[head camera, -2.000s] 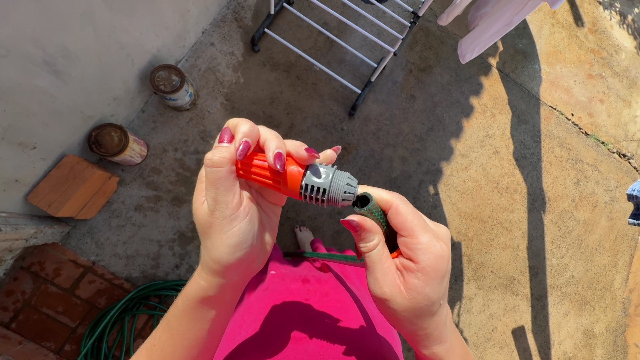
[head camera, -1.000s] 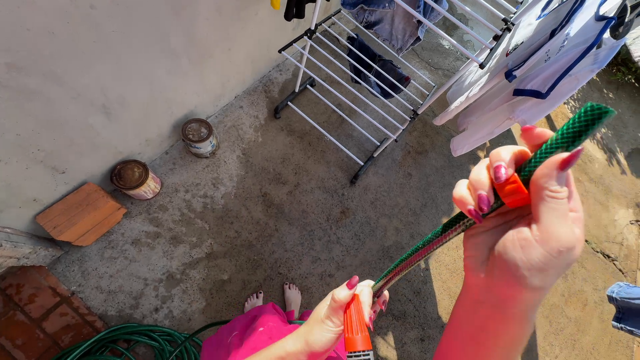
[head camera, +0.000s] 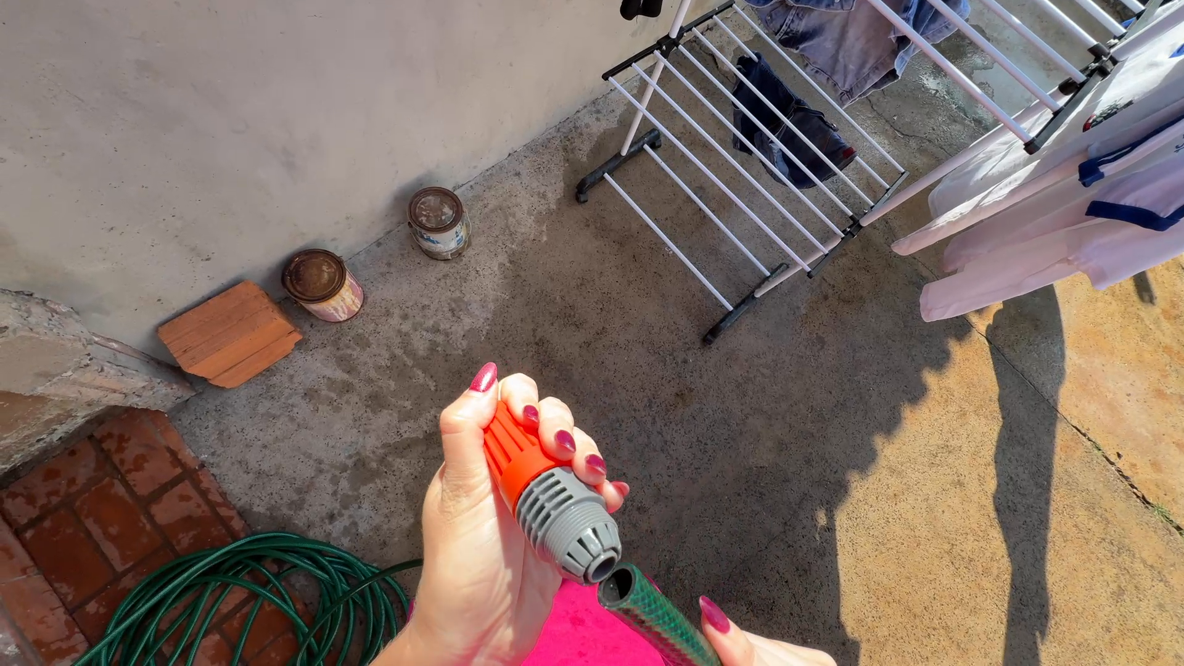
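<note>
My left hand (head camera: 499, 518) is closed around an orange and grey plastic hose nozzle (head camera: 550, 495), its grey slotted collar pointing down and right. Just below that collar is the open cut end of a green garden hose (head camera: 652, 610); whether the two touch, I cannot tell. At the bottom edge my right hand (head camera: 754, 643) holds the hose a little behind its end, with only the thumb and part of the hand in view. The orange ring seen on the hose earlier does not show.
A coiled green hose (head camera: 250, 592) lies on brick paving (head camera: 120, 518) at lower left. Two paint cans (head camera: 324, 287) and a terracotta block (head camera: 231, 333) stand by the wall (head camera: 231, 111). A drying rack (head camera: 731, 185) with hanging clothes (head camera: 1064, 203) is at upper right.
My right hand has come down from the upper right, bringing the hose end beside the nozzle. My left hand and the nozzle have risen further into view.
</note>
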